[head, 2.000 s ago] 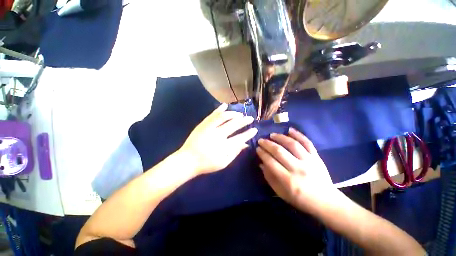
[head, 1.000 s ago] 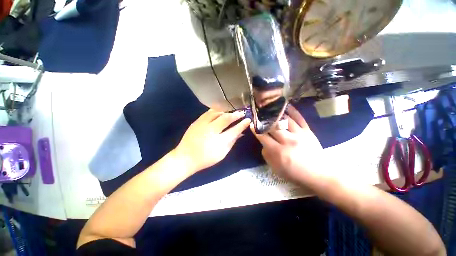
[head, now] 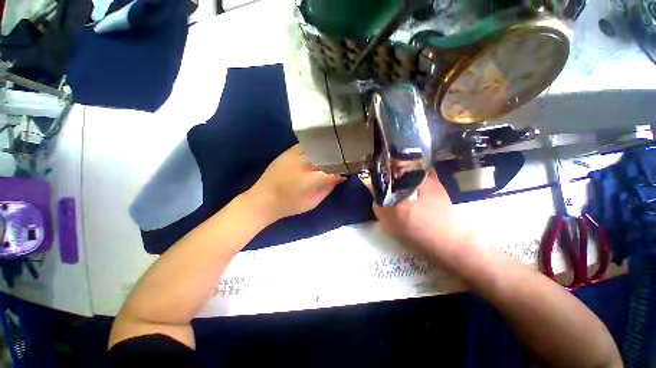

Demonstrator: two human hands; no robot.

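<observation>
A large navy garment panel (head: pixel 248 108) lies on the white table under the sewing machine head (head: pixel 320 108), with a pale blue-grey piece (head: pixel 171 190) showing at its left. My left hand (head: pixel 295 185) lies on the panel left of the needle area, its fingertips partly hidden by the machine head. My right hand (head: pixel 417 219) is at the needle area, its fingers mostly hidden behind the shiny chrome guard (head: pixel 399 144). The needle and what the fingertips touch are hidden. A dark thread runs down the machine head.
Red-handled shears (head: pixel 575 248) lie right of the machine. Navy cut cloth (head: pixel 133 57) is at the upper left. A purple box (head: pixel 21 219) and a narrow purple bar (head: pixel 67 230) lie far left. A gold-rimmed dial (head: pixel 503 72) is on the machine. Navy cloth (head: pixel 629 205) bunches far right.
The panel has shifted under the machine; the wide cloth at the right two seconds ago no longer shows there, and table shows along the front. My hands stay by the needle area. The view has tilted.
</observation>
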